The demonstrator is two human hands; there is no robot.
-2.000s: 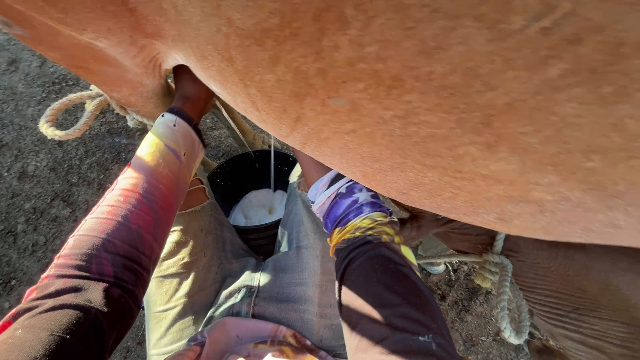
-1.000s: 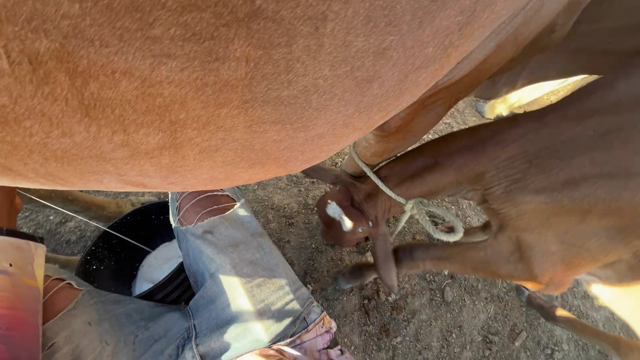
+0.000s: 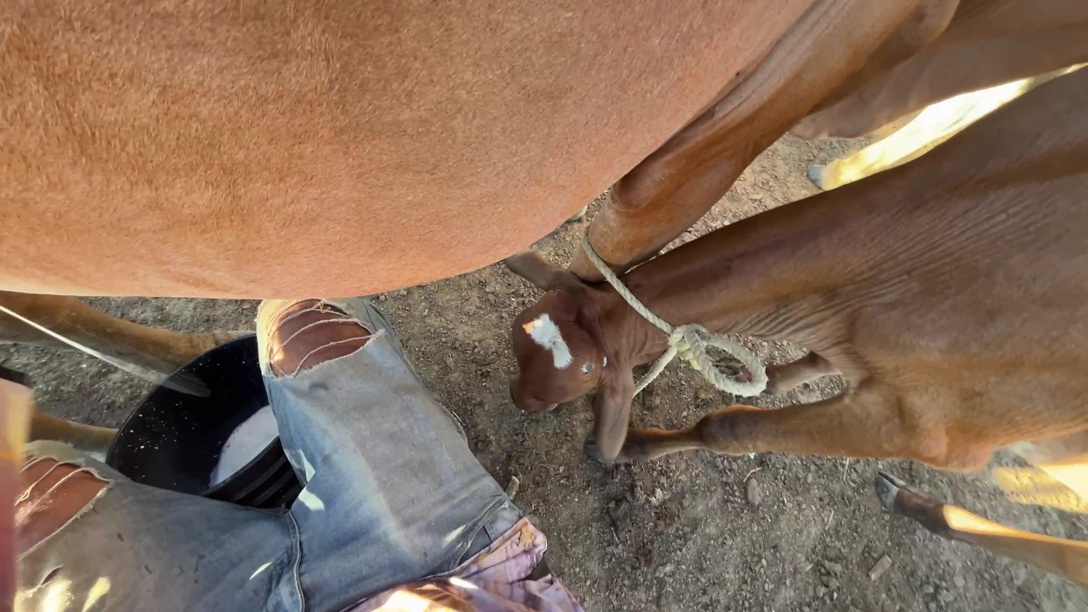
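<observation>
Neither of my hands shows now; only a strip of my left sleeve (image 3: 12,476) is at the left edge. A black bucket (image 3: 170,425) stands tilted between my knees, with frothy white milk (image 3: 246,442) in it. A thin white stream of milk (image 3: 76,340) comes in from the left edge toward the bucket. Above my lap spans the reddish-brown belly of a cow (image 3: 340,144). A brown calf (image 3: 816,289) with a white forehead patch stands at the right, its head low. A knotted rope (image 3: 633,297) goes around its neck and the cow's foreleg.
My knees in ripped jeans (image 3: 382,459) flank the bucket. The cow's front leg (image 3: 680,187) stands behind the calf's head, and a hind leg (image 3: 127,327) is at the left. Calf legs (image 3: 765,429) and a hoof (image 3: 888,489) stand on gritty dirt ground (image 3: 680,535).
The view has swung far to the right since two seconds ago, when both arms reached under the cow beside the bucket. The calf's head and body have come into view.
</observation>
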